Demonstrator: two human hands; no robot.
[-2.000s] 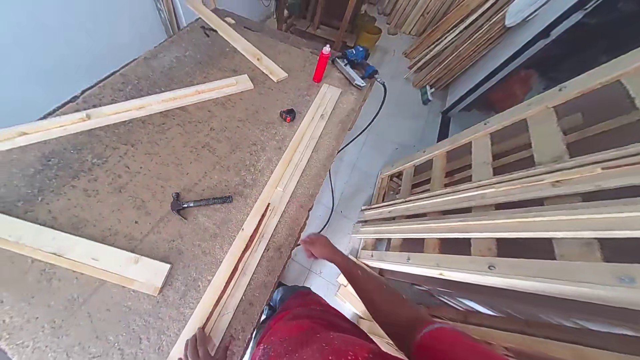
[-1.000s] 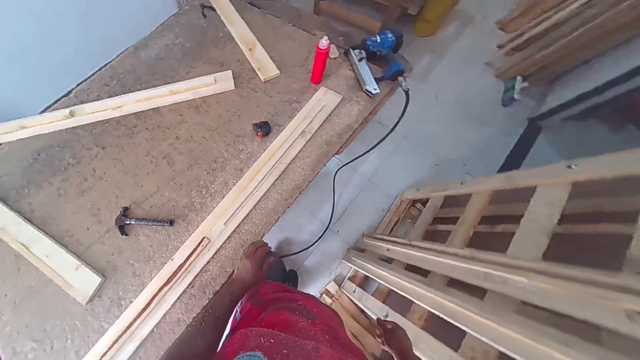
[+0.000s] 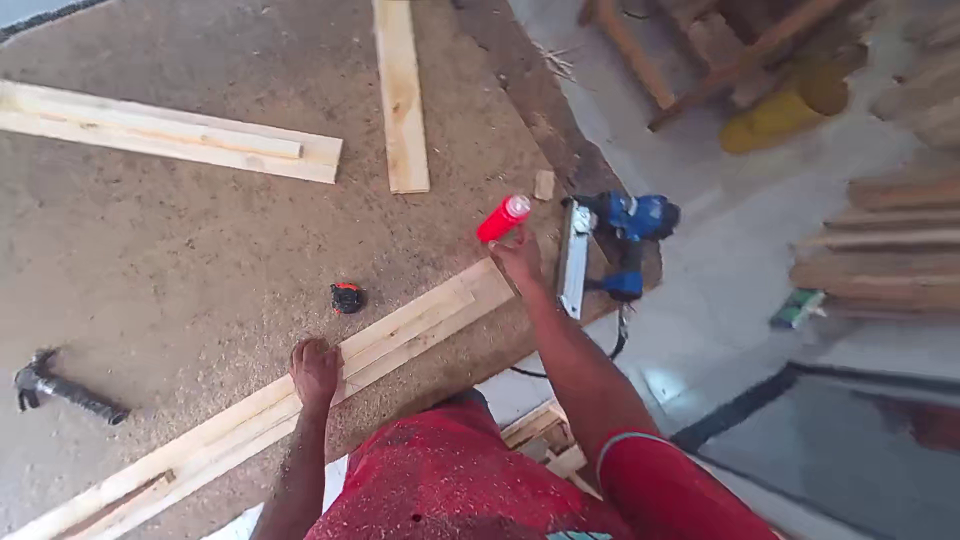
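My left hand [image 3: 316, 369] rests on a long pair of stacked wooden boards [image 3: 409, 330] near the bench's front edge; its grip is unclear. My right hand [image 3: 517, 256] is at the lower end of a red plastic bottle [image 3: 501, 219], just beyond the boards' far end, with fingers touching or very near it. A blue pneumatic nailer [image 3: 626, 217] with a silver magazine lies on the bench corner, right of that hand. A black and orange tape measure [image 3: 347, 298] sits beyond the boards. Toward the left lies a claw hammer [image 3: 71, 390] with a dark handle.
More boards [image 3: 247, 146] lie on the chipboard bench top [image 3: 225, 240], one [image 3: 405, 112] pointing away. A small wood block [image 3: 544, 184] is near the bottle. The black air hose [image 3: 621, 337] hangs off the bench edge. Stacked timber [image 3: 892, 247] and a yellow container [image 3: 780, 112] stand on the floor beyond.
My right hand has moved from beside the slatted wooden frame to the red bottle. My left hand now lies on the boards, farther from their edge. The view has swung strongly toward the bench corner.
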